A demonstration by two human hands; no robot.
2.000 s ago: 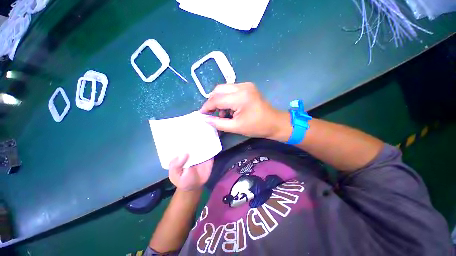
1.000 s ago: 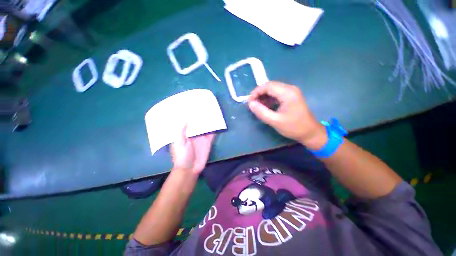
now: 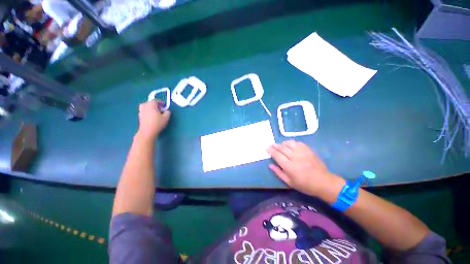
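Note:
My left hand point(image 3: 153, 118) has its fingertips on the near end of the leftmost white plastic frame point(image 3: 168, 97) and grips it on the bench. A plain white backing sheet point(image 3: 238, 146) lies flat near the bench edge. My right hand point(image 3: 301, 166), with a blue wrist strap point(image 3: 348, 194), rests palm down with its fingertips at the sheet's right end. Its thumb is apart from the fingers, and whether a small piece is under them cannot be told. A white frame point(image 3: 312, 118) lies just beyond my right hand. Another frame point(image 3: 257, 86) has a thin lead point(image 3: 265, 106) sticking out.
Two overlapping frames point(image 3: 201, 90) lie right of my left hand. A white sheet stack point(image 3: 332, 66) lies at the far side. A bundle of pale strands point(image 3: 438, 69) is at the right. A brown block point(image 3: 24, 147) and a metal fixture point(image 3: 77, 105) are at the left.
The backing sheet has gone from my left hand to the bench. My left hand has moved left onto the leftmost frame. My right hand has moved from the nearest frame to the sheet. The view has shifted.

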